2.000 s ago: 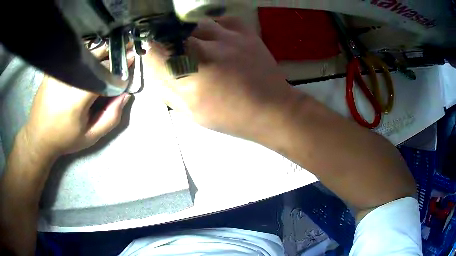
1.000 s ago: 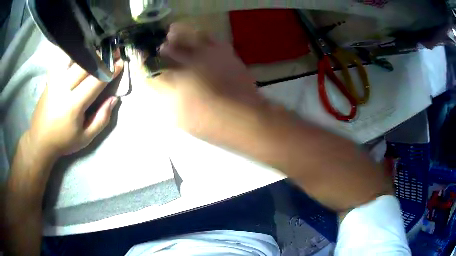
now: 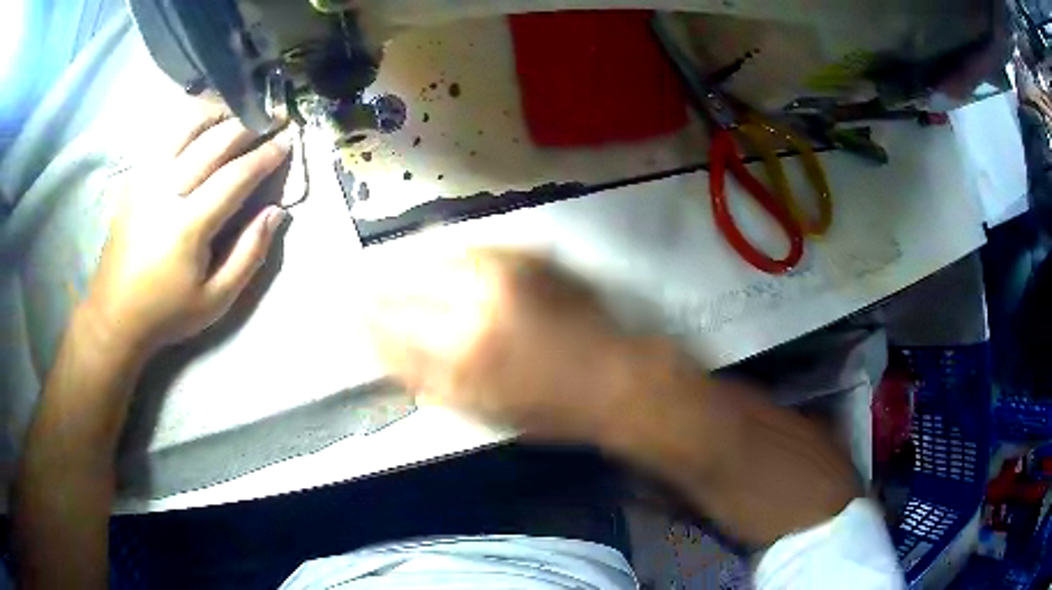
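Observation:
A pale grey-white fabric panel (image 3: pixel 248 403) lies on the white table, its left part under my left hand and its upper edge near the needle area. My left hand (image 3: pixel 190 231) lies flat on the panel with fingers apart, fingertips beside the needle area and a thin bent wire guard (image 3: pixel 302 173). My right hand (image 3: pixel 485 334) is blurred, over the panel's lower right edge near the table's front; whether it grips the cloth cannot be told. The sewing machine's dark needle area (image 3: pixel 312 75) is at the top left.
Scissors with one red and one yellow loop (image 3: pixel 721 196) lie right of the machine, beside a dark green-handled tool (image 3: pixel 856 141). A red square cloth (image 3: pixel 600 78) lies on the machine bed. A blue perforated crate (image 3: pixel 944 421) stands beyond the table's right front edge.
My right hand has moved from beside the needle area down towards the table's front edge, uncovering the stained machine bed. My left hand stays on the panel. The view has shifted slightly.

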